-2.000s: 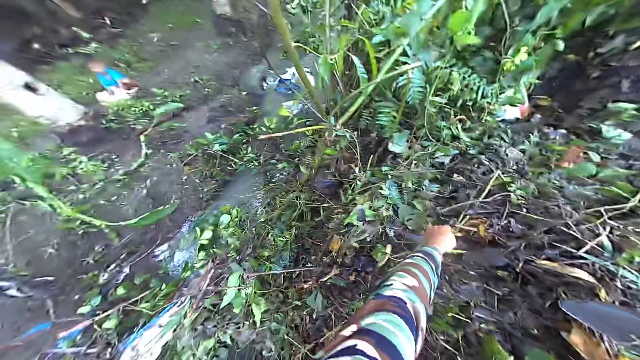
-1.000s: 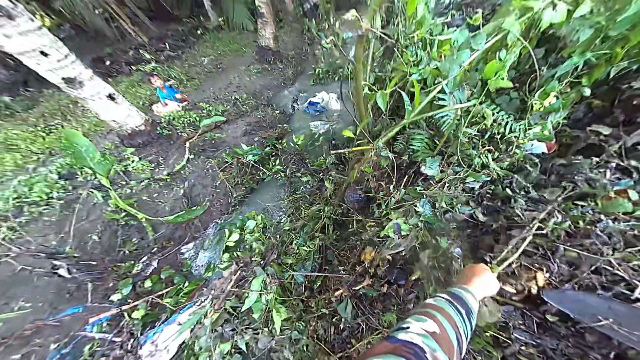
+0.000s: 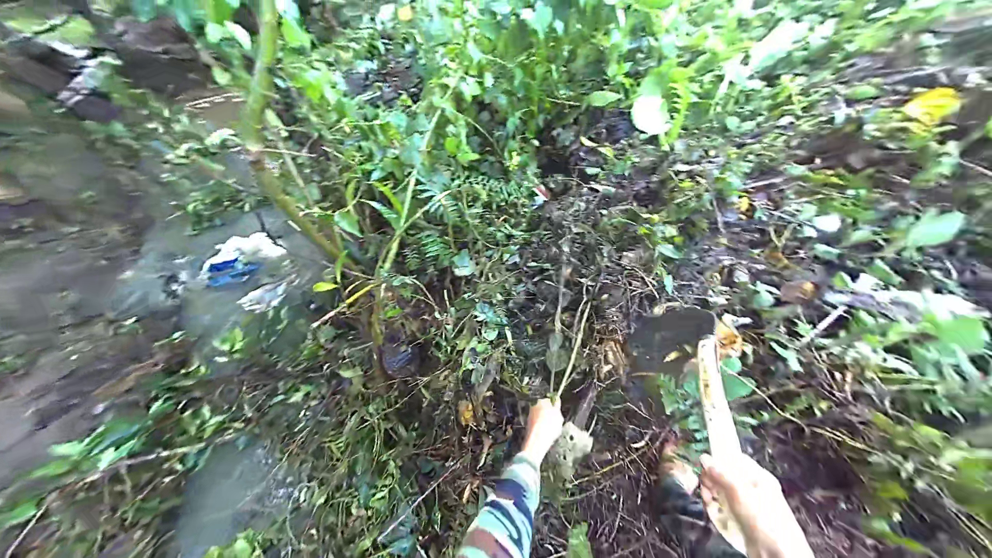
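My left hand point(image 3: 544, 425), in a camouflage sleeve, is closed around thin plant stems point(image 3: 575, 349) that rise from its fist near the lower middle. To its right, my right hand point(image 3: 740, 488) grips the pale wooden handle point(image 3: 715, 403) of a bladed tool. The broad dark metal blade point(image 3: 670, 341) lies at the handle's far end, low over the leaf litter and touching or close to some green leaves. Blur hides the exact joint of blade and handle.
A leaning green stem point(image 3: 287, 205) with ferns stands ahead to the left. Beyond it, white and blue litter point(image 3: 236, 260) lies in murky water point(image 3: 232, 496), which also shows at lower left. Cut leaves and twigs cover the ground. Part of a foot or leg shows beside the right hand.
The view has swung to the right. My right hand and the tool's handle have come into sight; earlier only the blade showed at the right edge. My left hand still holds stems as it did one second ago.
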